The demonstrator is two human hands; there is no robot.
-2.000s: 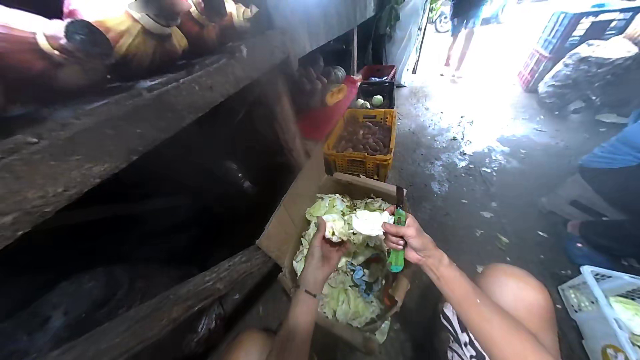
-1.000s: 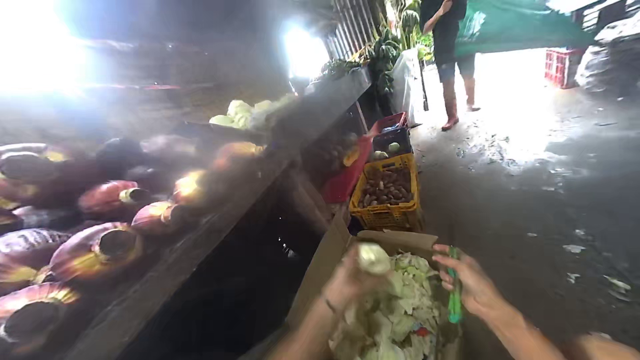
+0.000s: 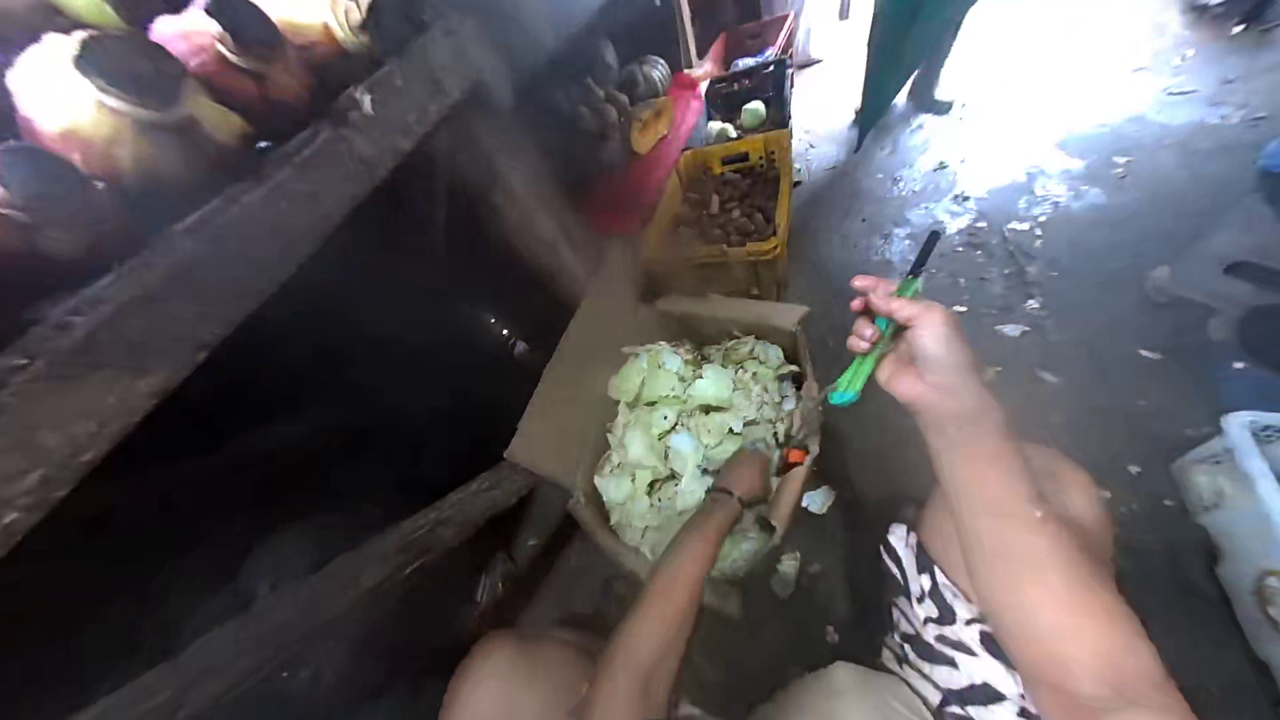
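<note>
A cardboard box (image 3: 560,400) with open flaps stands on the floor between my knees and the crates, full of torn pale green cabbage leaves (image 3: 660,430). My left hand (image 3: 745,475) reaches down into the leaves at the box's right side; its fingers are hidden, so what it touches or holds cannot be told. A small orange piece (image 3: 796,456) lies beside it. Right of the box, my right hand (image 3: 905,340) is raised and closed around the green handle of a knife (image 3: 868,365), whose short dark blade points up and away.
A yellow crate (image 3: 785,200) of brown roots or tubers stands beyond the box, with a dark crate (image 3: 770,85) holding cabbages behind it. Banana blossoms (image 3: 150,120) lie on a wooden shelf (image 3: 250,210) at left. A white crate (image 3: 1245,450) stands at right. Leaf scraps dot the wet floor.
My left hand, which held a pale cabbage piece above the box, is now down among the leaves. My right hand still holds the knife, now clear of the box's right side. The view has swung.
</note>
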